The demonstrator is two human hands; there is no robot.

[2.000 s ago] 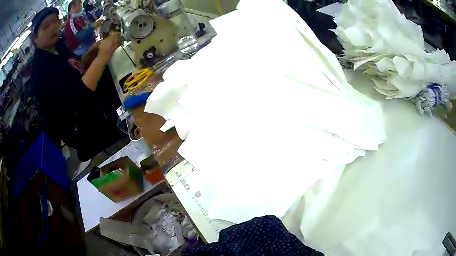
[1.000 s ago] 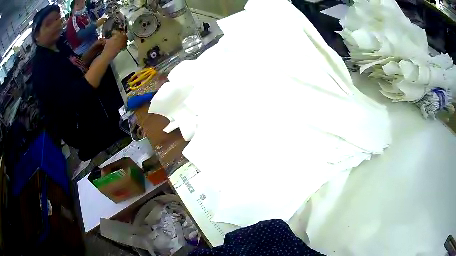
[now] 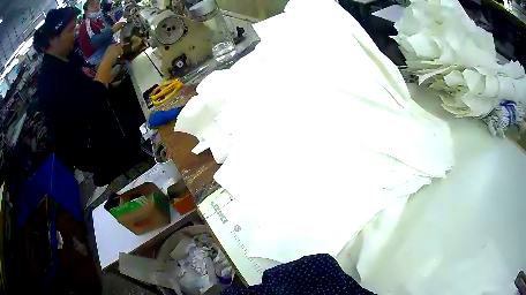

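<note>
A large pile of white cut pieces [image 3: 323, 127] lies on the white machine table [image 3: 455, 230] in front of me, its layers fanned at the left and right edges. It is overexposed, so single pieces are hard to tell apart. A dark dotted sleeve [image 3: 311, 276] shows at the bottom edge, against the pile's near edge. Neither of my hands is in view; I cannot tell which arm the sleeve covers.
A tied bundle of pieces [image 3: 461, 69] lies at the upper right. Yellow-handled scissors [image 3: 166, 92] lie on the neighbouring table. A carton [image 3: 141, 210] stands beside the scrap bin [image 3: 196, 259]. A person [image 3: 75, 103] works at another sewing machine [image 3: 176, 37]; another person is behind.
The view has shifted slightly, so the pile appears a little further right and lower. The neighbouring person's head and hands have moved. The pile looks otherwise unchanged.
</note>
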